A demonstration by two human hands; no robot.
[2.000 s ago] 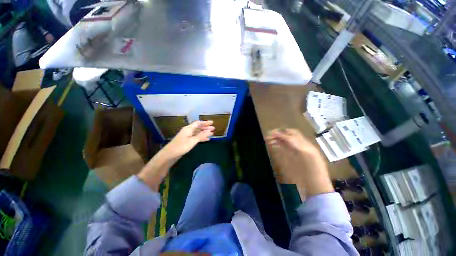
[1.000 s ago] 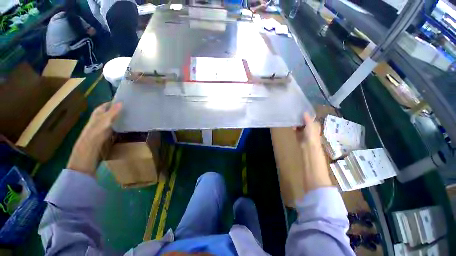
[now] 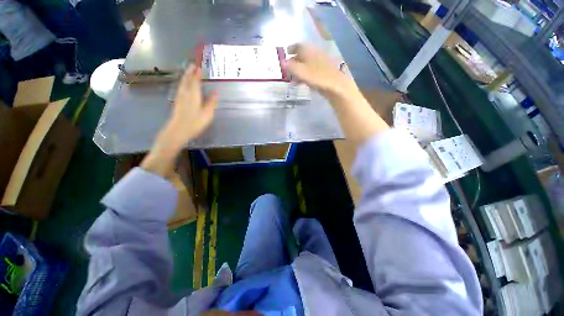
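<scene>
A white printed backing card (image 3: 244,62) lies flat in the red jig (image 3: 247,79) on the silver sealing table (image 3: 247,129). My left hand (image 3: 188,108) is at the jig's left side, thumb apart from the fingers, with nothing seen in it. My right hand (image 3: 315,66) is at the jig's right edge with its fingers bent. Whether its fingertips grip the card's edge cannot be told. A thin bar fitting (image 3: 148,76) sits left of the jig.
Card stacks (image 3: 456,155) lie on the right bench, with more white stacks (image 3: 516,247) at lower right. A large open carton (image 3: 31,154) and a blue crate (image 3: 37,278) stand at left. A person (image 3: 31,31) is at upper left.
The sealing table has swung round, bringing the red jig with its card in front of me. My hands have left the table's front corners and moved inward to both sides of the jig.
</scene>
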